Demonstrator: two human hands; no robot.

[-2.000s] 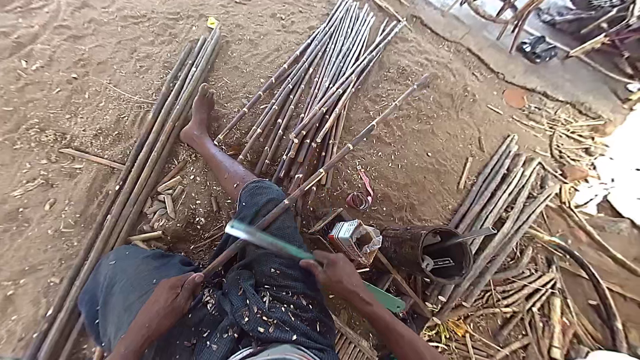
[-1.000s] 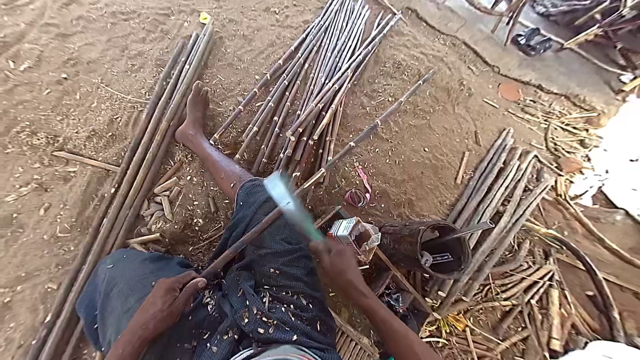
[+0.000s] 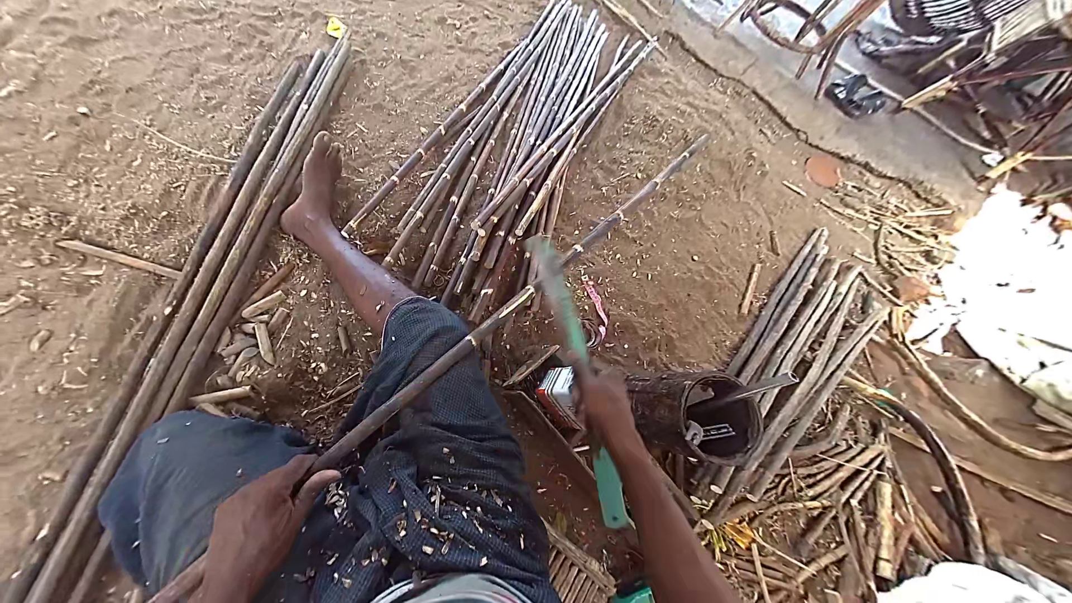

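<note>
My left hand (image 3: 261, 511) is closed around the lower part of a long jointed cane pole (image 3: 419, 383), which slants across my lap and up to the right past my knee. In my right hand (image 3: 605, 402) is a long green blade-like tool (image 3: 563, 310), gripped near its middle. Its blurred upper end is beside the pole, and whether they touch I cannot tell. The tool's lower end sticks out below my fist. Pale shavings lie on the dark cloth (image 3: 444, 502) over my legs.
Thick poles (image 3: 213, 260) lie along the left by my bare foot. A bundle of thinner canes (image 3: 536, 126) is spread ahead. To the right are an open dark container (image 3: 720, 419) with tools inside, a small box (image 3: 559, 394), more sticks (image 3: 804, 335) and a curved cane (image 3: 946, 469).
My right hand has moved down and right since a second ago, and the tool has swung from slanting left to steeper. My left hand still grips the pole.
</note>
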